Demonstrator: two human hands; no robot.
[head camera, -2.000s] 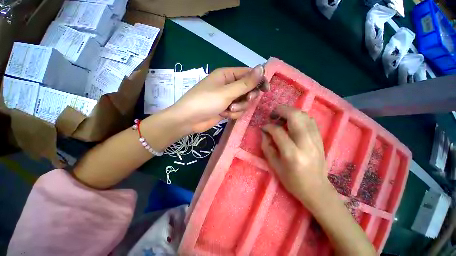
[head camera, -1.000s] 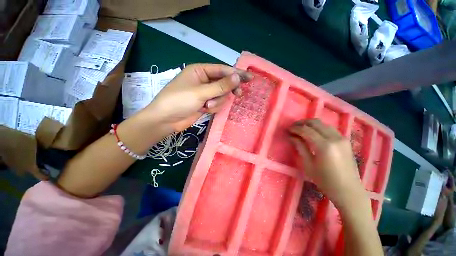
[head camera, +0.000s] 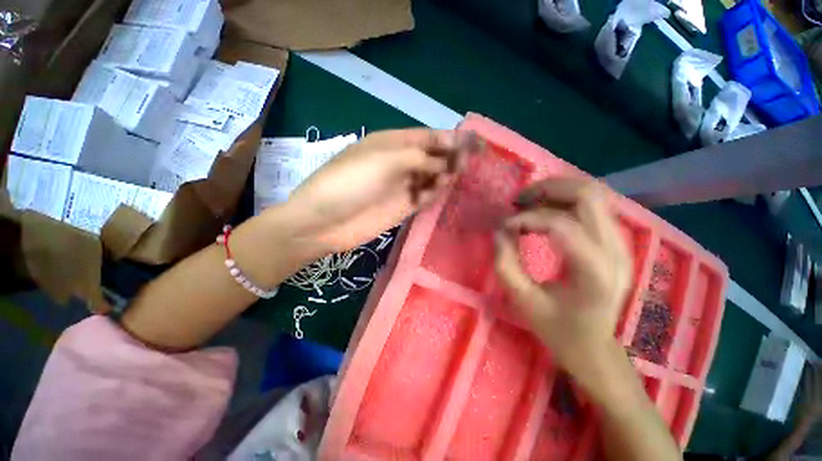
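The pink-red foam tray lies tilted in front of me, with rectangular pockets. Small dark parts lie in a right-hand pocket, and dark dots show in the upper left pocket. My left hand is over that pocket's upper left edge, its fingertips together and blurred; something dark shows at them, too blurred to name. My right hand is over the upper pockets, thumb and finger curved close together and blurred; I cannot tell whether it holds a part. It hides part of the tray behind it.
A brown carton with white boxes stands at left. Printed cards and tangled strings lie beside the tray. A metal post crosses at right. Bagged products and a blue bin are beyond. A white box is at lower right.
My right hand has moved from the second upper pocket back left and up towards the first pocket. My left hand stays near the tray's upper left corner. The camera view has shifted slightly.
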